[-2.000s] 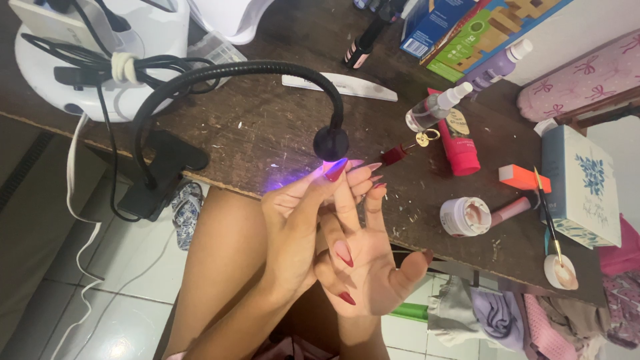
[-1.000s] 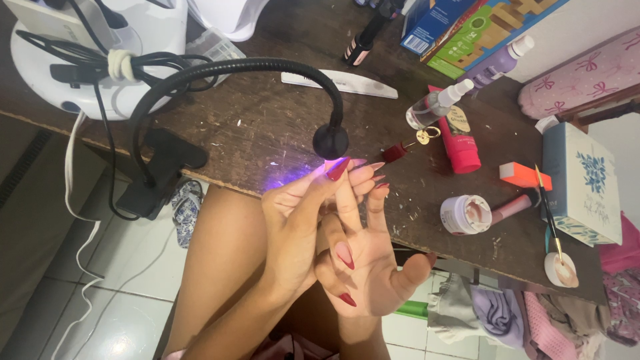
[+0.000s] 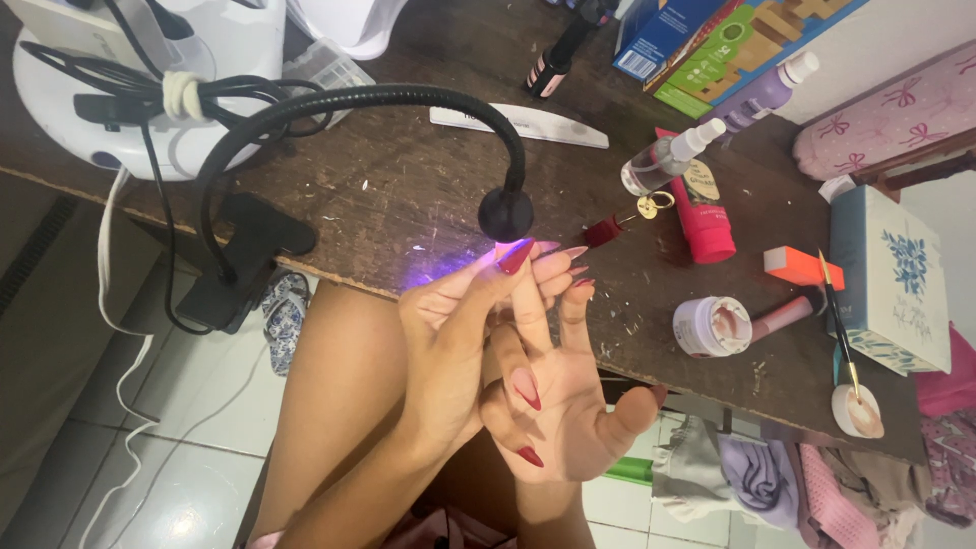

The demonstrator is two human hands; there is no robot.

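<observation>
My left hand (image 3: 446, 328) holds a finger of my right hand near its tip, with its red-nailed thumb on top. My right hand (image 3: 560, 396) lies palm up, holding nothing, with its thumb out to the right and two fingers curled over the palm. Right above the fingertips is the round black head of a gooseneck lamp (image 3: 506, 215), casting purple light on them and the table. A dark red nail polish cap with a brush (image 3: 605, 231) lies just beyond the fingers. Part of the held finger is hidden by my left hand.
The lamp's clamp (image 3: 240, 263) grips the wooden table's (image 3: 351, 206) near edge. A nail file (image 3: 526, 126), spray bottle (image 3: 663, 164), red tube (image 3: 705, 221), open jar (image 3: 713, 326), orange block (image 3: 802, 267) and a thin brush on a small round dish (image 3: 858, 412) lie beyond or to the right.
</observation>
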